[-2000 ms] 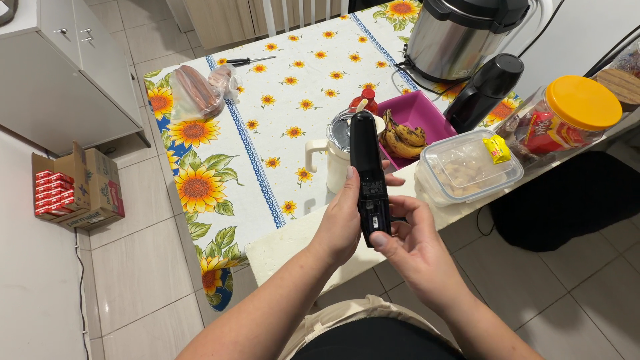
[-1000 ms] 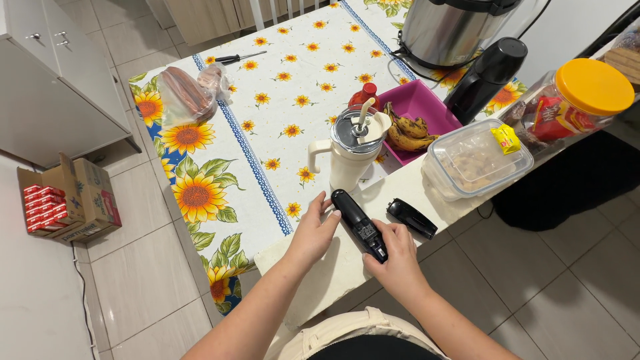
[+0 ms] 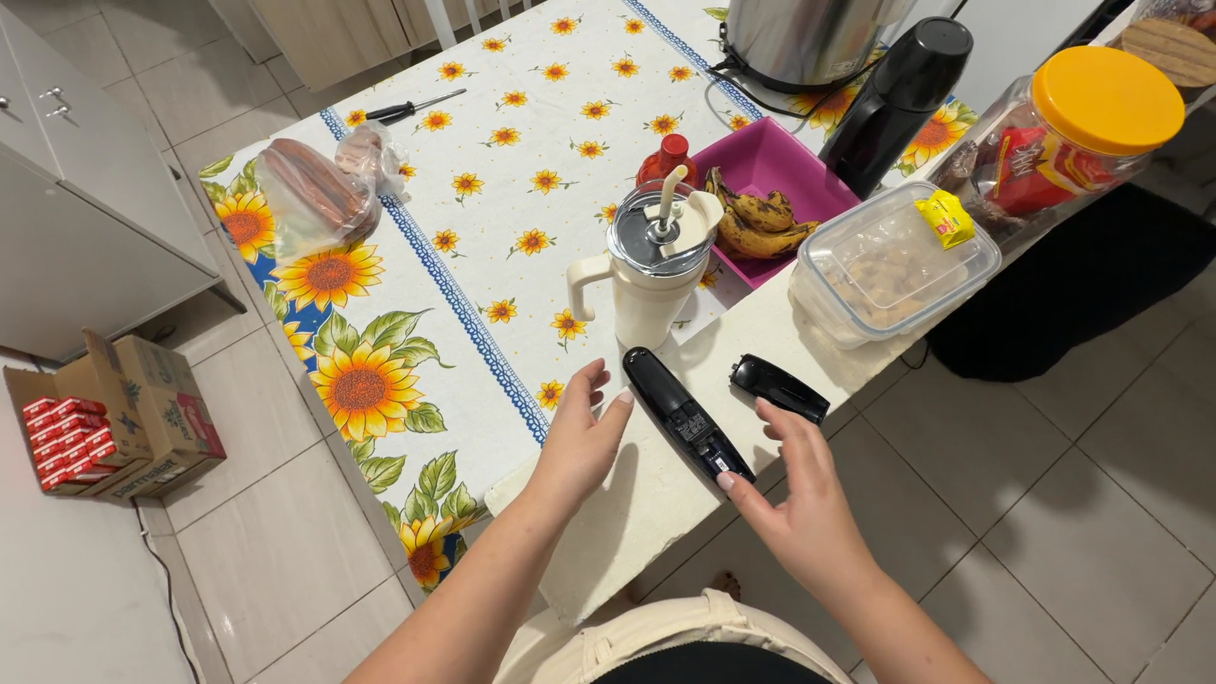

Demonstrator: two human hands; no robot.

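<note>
A black remote control lies back side up on the pale stone ledge, its battery compartment uncovered. Its black battery cover rests on the ledge to the right. My left hand is beside the remote on its left, fingers apart and holding nothing. My right hand is at the remote's near end, thumb at its edge, fingers spread just below the cover. Beyond the remote stands a cream tumbler with a handle and straw.
Behind the tumbler are a magenta bin, bananas and a red-capped bottle. A lidded plastic container, a yellow-lidded jar and a black thermos stand right. A screwdriver and bagged sausages lie far left.
The remote, held up in both hands two seconds ago, now lies on the ledge. My left hand has come away from it to the left, and my right hand's fingers have opened.
</note>
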